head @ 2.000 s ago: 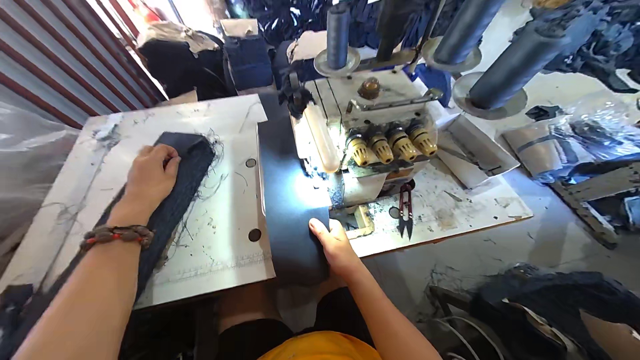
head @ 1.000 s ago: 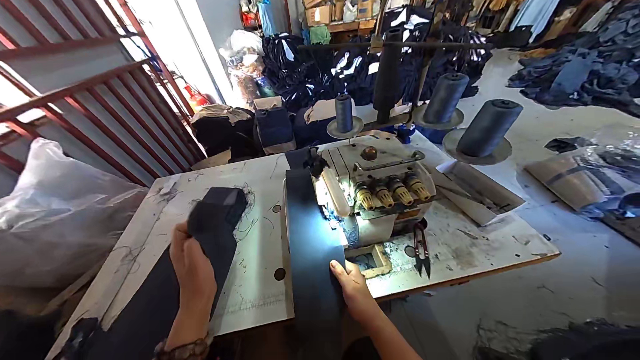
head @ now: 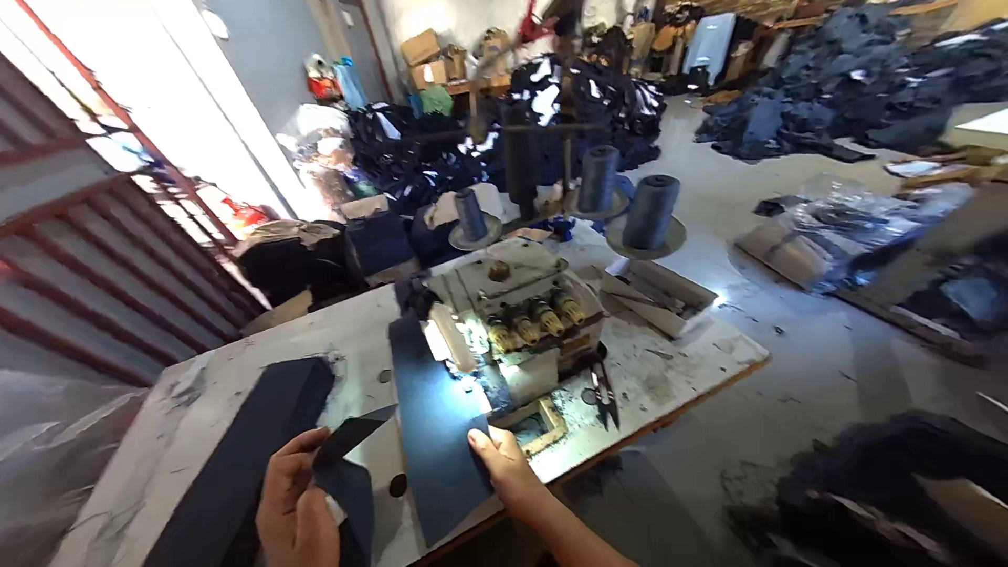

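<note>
An overlock sewing machine [head: 520, 307] with several yellow tension dials stands on a white table. A long dark blue fabric panel [head: 441, 441] lies along the left side of its lit needle area. My right hand [head: 508, 465] pinches this panel's right edge near the front of the table. My left hand [head: 299, 496] holds a folded dark fabric piece [head: 350, 465] between thumb and fingers, above the table left of the panel. Farther left lies a stack of dark fabric [head: 252, 441]. Thread snips [head: 604, 394] rest right of the machine.
Thread cones [head: 650, 213] stand on holders behind the machine. An open cardboard box [head: 657, 295] sits at the table's right back. Red metal bars [head: 118, 276] and a clear plastic bag [head: 55, 465] are at left. Dark fabric heaps [head: 835, 87] cover parts of the floor.
My left hand has come off the fabric stack, where it lay flat two seconds ago, and now has a piece in its fingers. My right hand stays on the panel. The view has tilted up.
</note>
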